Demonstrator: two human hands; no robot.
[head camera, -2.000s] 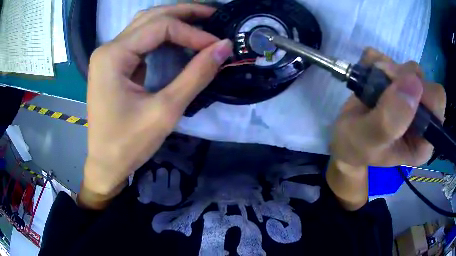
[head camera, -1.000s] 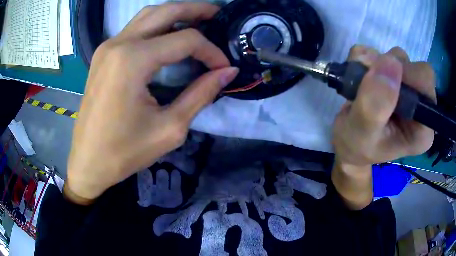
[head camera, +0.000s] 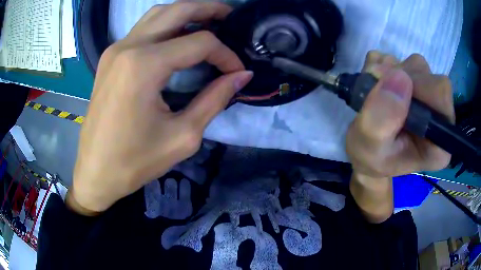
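Note:
The black round speaker driver assembly lies on the white work cloth. My right hand holds the soldering iron, its tip at the small row of shiny terminals beside the driver's centre. My left hand is at the disc's left side, thumb and index fingertips pinched together on thin red lead wires. The wires run right to a small yellowish piece on the disc's lower part. The exact contact at the tip is blurred.
A black headband arc curves at the cloth's left edge. Printed paper sheets lie at the bench's upper left. A blue bin is below the bench edge at right, with a black cord passing over it.
The iron's tip has moved from the driver's centre down and left to the terminals. The left hand's pinch has moved slightly down. The yellowish piece now sits lower, away from the silver ring.

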